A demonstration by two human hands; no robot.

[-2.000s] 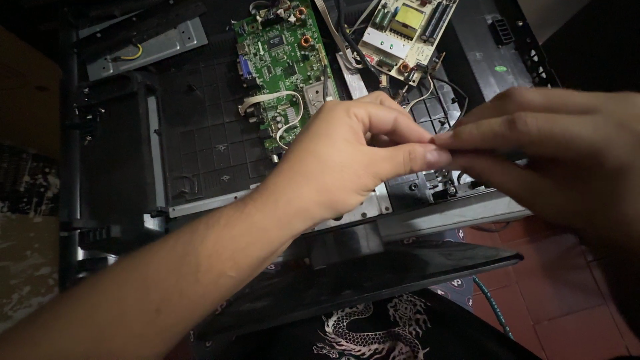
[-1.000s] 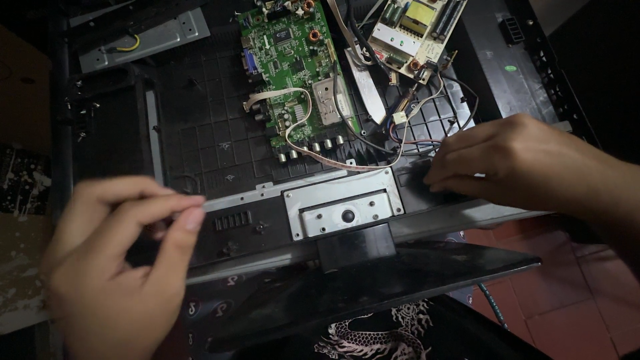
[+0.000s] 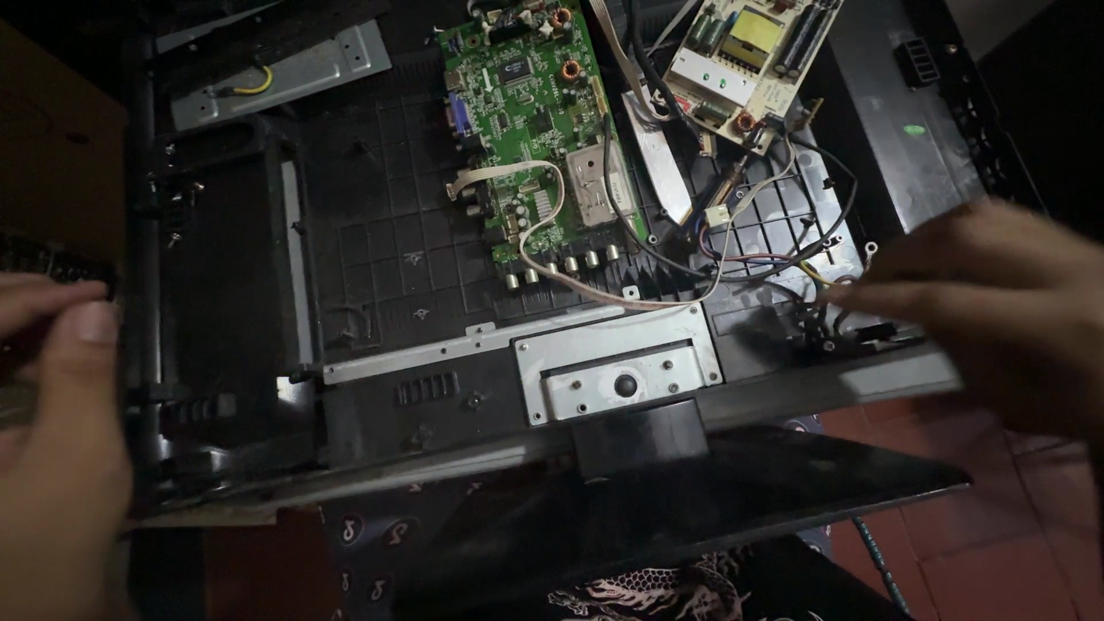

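An opened television back housing [image 3: 388, 198] of black plastic lies in front of me. A green main circuit board [image 3: 535, 129] rests in its middle, with a flat cable [image 3: 561, 185] looping over it. At the upper right sits a power supply board [image 3: 750, 60]. Thumb and fingertips of my left hand [image 3: 65, 388] are close together at the left edge; whether they pinch something small cannot be seen. My right hand [image 3: 992, 310], blurred, is over the lower right corner, near wires and a small black part [image 3: 832, 332]; its grip is unclear.
A metal bracket with a yellow wire [image 3: 285, 73] lies at the upper left. Screwed to the near edge is a metal stand plate [image 3: 617, 362], with the black stand base [image 3: 776, 492] sticking out towards me. A cardboard surface [image 3: 60, 147] borders the left, and red floor tiles [image 3: 957, 517] show below.
My hands were together over the near edge two seconds ago, then parted. Since then the left hand has moved further left, and the right one has stayed on the right side.
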